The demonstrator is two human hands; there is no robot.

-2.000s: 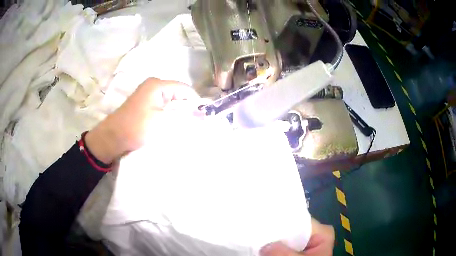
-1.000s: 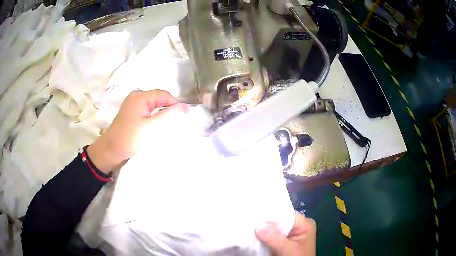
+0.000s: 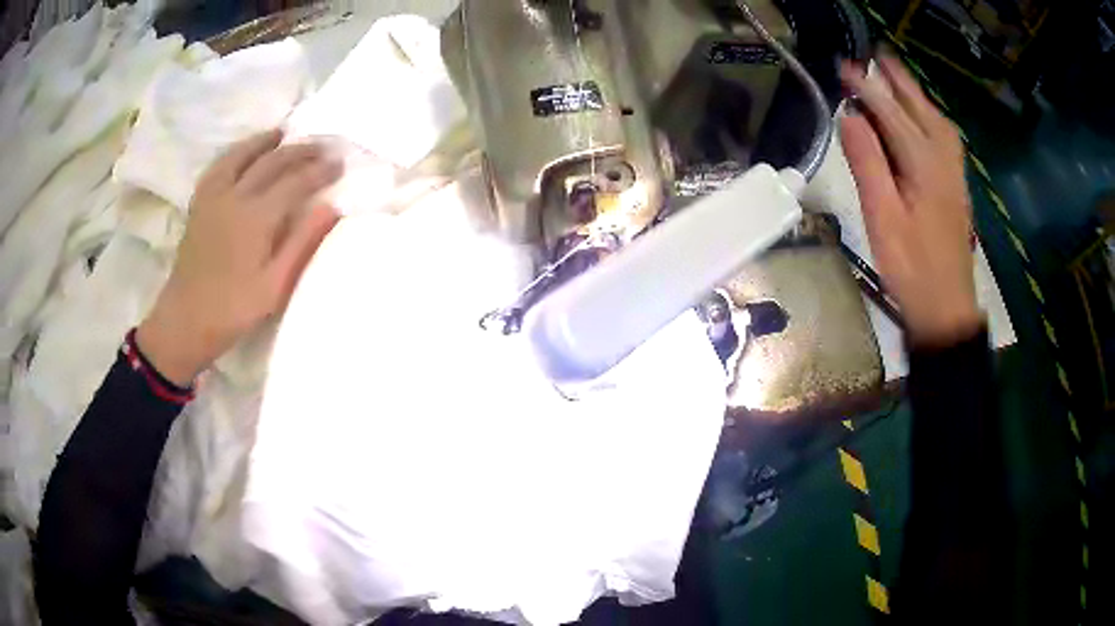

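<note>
A white garment piece (image 3: 489, 477) lies spread in front of the sewing machine (image 3: 563, 122), glaring under the lamp (image 3: 673, 275). Its far edge reaches the needle area, which the lamp and glare partly hide. My left hand (image 3: 251, 245) rests on the cloth at the left, palm down, fingers slightly bent; whether it pinches any fabric does not show. My right hand (image 3: 911, 202) is off the cloth, over the table right of the machine, with its fingers extended and nothing seen in it.
Heaped cream-white garments (image 3: 73, 245) lie at the left. A slim black tool (image 3: 871, 281) lies partly under my right hand at the table's right side. The green floor (image 3: 783, 550) with yellow-black tape (image 3: 867, 534) shows at lower right.
My right hand has let go of the cloth's near right edge and moved up to the right of the machine, covering the black phone. My left hand has moved left, away from the needle area.
</note>
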